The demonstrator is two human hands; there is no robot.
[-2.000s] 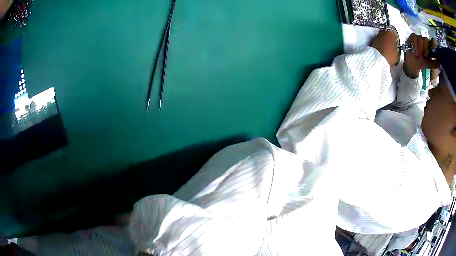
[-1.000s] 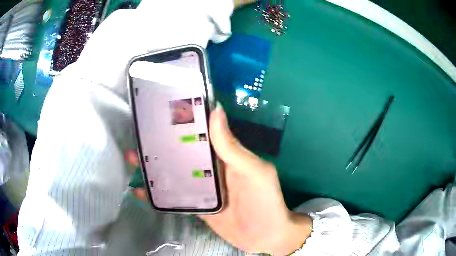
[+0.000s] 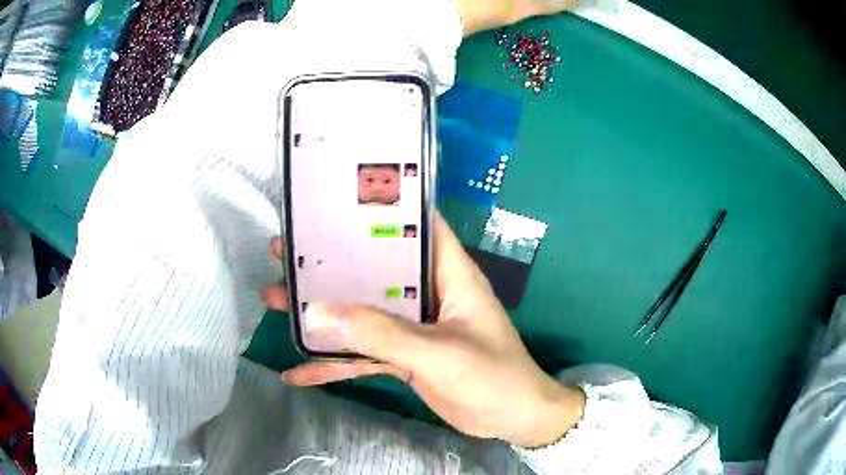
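My right hand [image 3: 464,357] holds a smartphone [image 3: 339,223] upright, with its thumb over the lower part of the lit screen and fingers at its left edge. My left arm reaches up across the left side, and my left hand [image 3: 510,11] is at the top edge, cut off and blurred, so its fingers are unclear. Behind the phone's right side lie blue film [image 3: 478,121] with small white dots [image 3: 490,174], a shiny whitish strip [image 3: 515,232] and a black strip [image 3: 506,276]. The phone and hand partly hide them.
Black tweezers [image 3: 685,278] lie on the green bench [image 3: 612,176] at right. A loose pile of tiny red and silvery parts [image 3: 531,60] lies at the top. A parts tray [image 3: 144,65] and clear plastic packs [image 3: 35,56] are at upper left. A white rail [image 3: 724,70] curves along the far side. Another striped sleeve [image 3: 812,408] shows at lower right.
The view has swung from the right to the phone. Since one second ago, the phone appears farther right and more upright, and the right thumb has moved from its side onto the screen.
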